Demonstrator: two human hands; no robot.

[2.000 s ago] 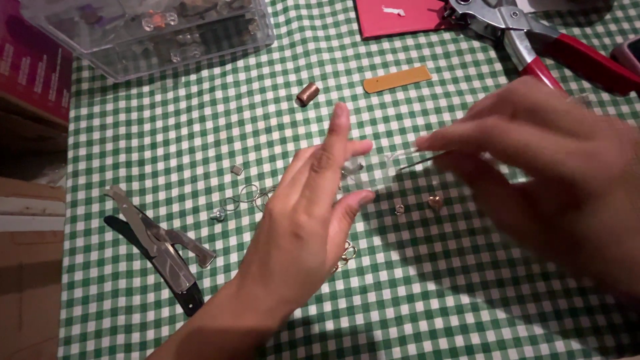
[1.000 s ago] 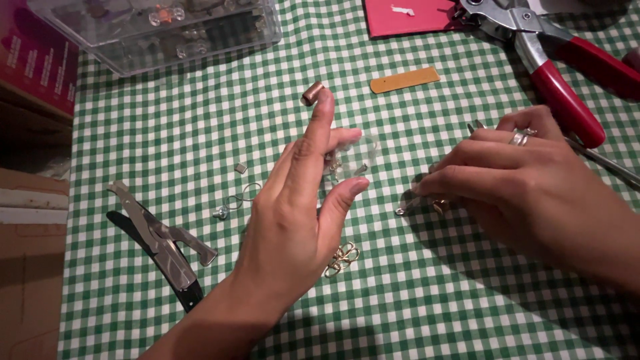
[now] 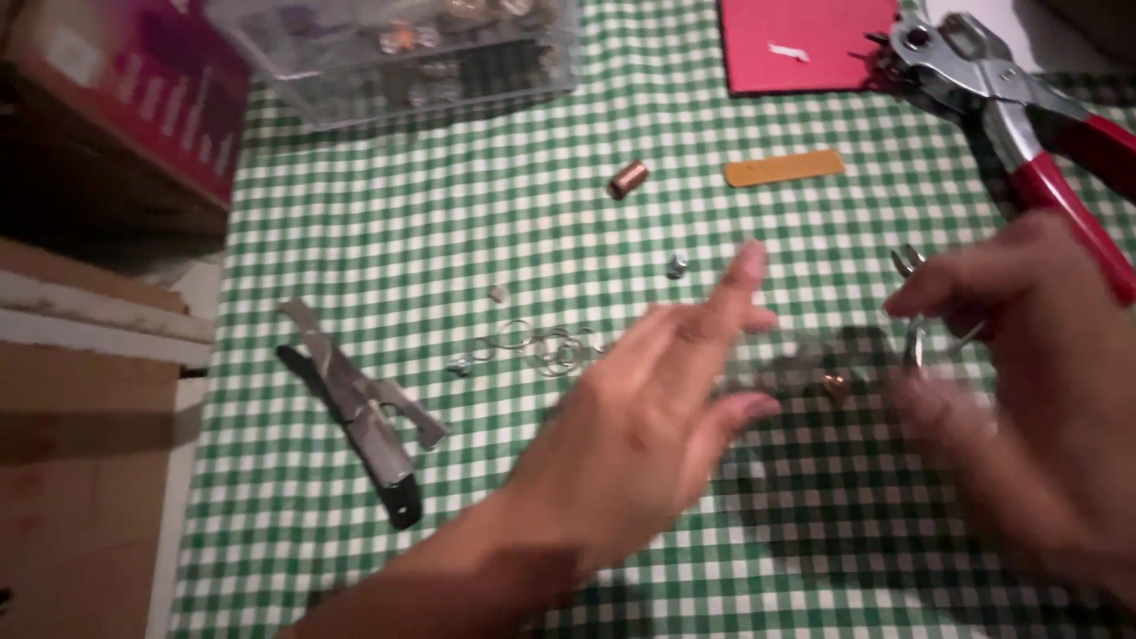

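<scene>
My left hand [image 3: 621, 417] is over the middle of the cloth, its fingers and thumb apart; a faint, blurred clear patch shows beside the thumb, and whether the hand holds anything is unclear. Blurred by motion, my right hand [image 3: 1021, 390] is at the right. A small shiny metal piece [image 3: 914, 342] shows between its finger and thumb, and a metal tool tip [image 3: 907, 260] just above; its grip is unclear. Between the hands is a small copper-coloured piece [image 3: 835, 383]. Fine metal rings [image 3: 559, 351] lie left of my left hand, a silvery bead [image 3: 679, 264] above it.
A folding metal tool [image 3: 359, 399] with a black part lies left. Behind are a clear plastic box [image 3: 435, 111] of small parts, a copper-coloured cylinder [image 3: 629, 179], a tan strip [image 3: 785, 169], a red card [image 3: 812, 71] and red-handled punch pliers [image 3: 1012, 115]. The green checked cloth [image 3: 355, 222] covers the table.
The silvery bead above my left hand has come into view. My right hand, bent low over the cloth a second ago, has its finger and thumb spread wider. The view has shifted slightly.
</scene>
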